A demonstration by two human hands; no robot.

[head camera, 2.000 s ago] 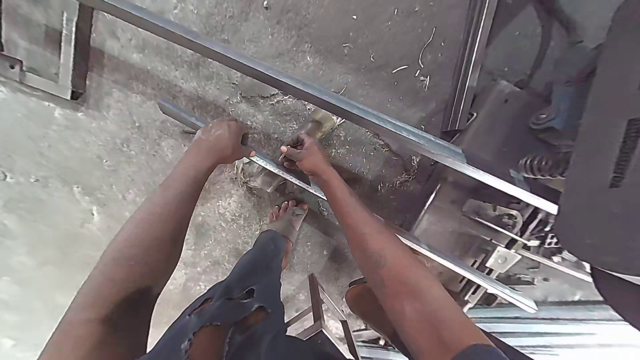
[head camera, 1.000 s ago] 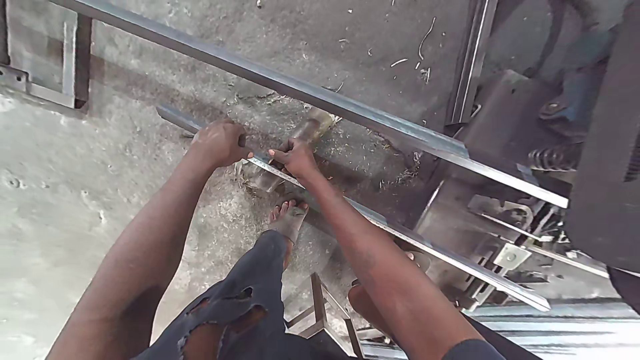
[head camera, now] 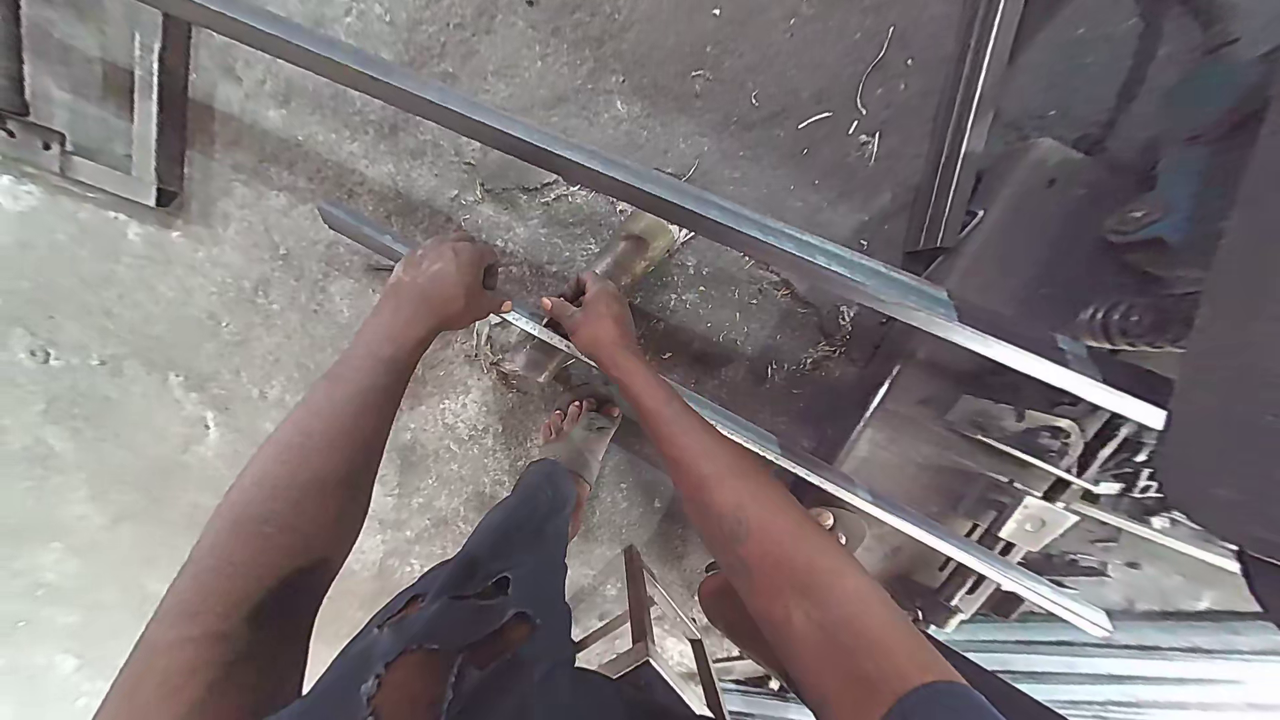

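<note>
A long metal angle bar (head camera: pixel 850 487) runs slantwise under both of my hands, from upper left to lower right. My left hand (head camera: pixel 447 283) grips it near its upper-left end, thumb pointing right. My right hand (head camera: pixel 597 318) is at the bar just to the right, thumb and fingers pinched together; a small dark thing may be between them, too hidden to name. Between the hands a pale, marked strip, perhaps a measuring tape, lies along the bar. A second, longer metal bar (head camera: pixel 560 152) lies roughly parallel beyond. A cylindrical block (head camera: pixel 632 256) passes beneath the nearer bar.
A metal frame (head camera: pixel 150 110) is at the upper left. Metal parts and a clamp-like fixture (head camera: pixel 1035 522) are at the right, with corrugated sheets (head camera: pixel 1130 665) below. My bare foot (head camera: pixel 580 435) is close to the bar. A small metal frame (head camera: pixel 640 610) stands near my legs.
My right hand has shifted slightly along the nearer bar toward my left hand since the earliest frame. My left hand stays on the bar near its upper-left end.
</note>
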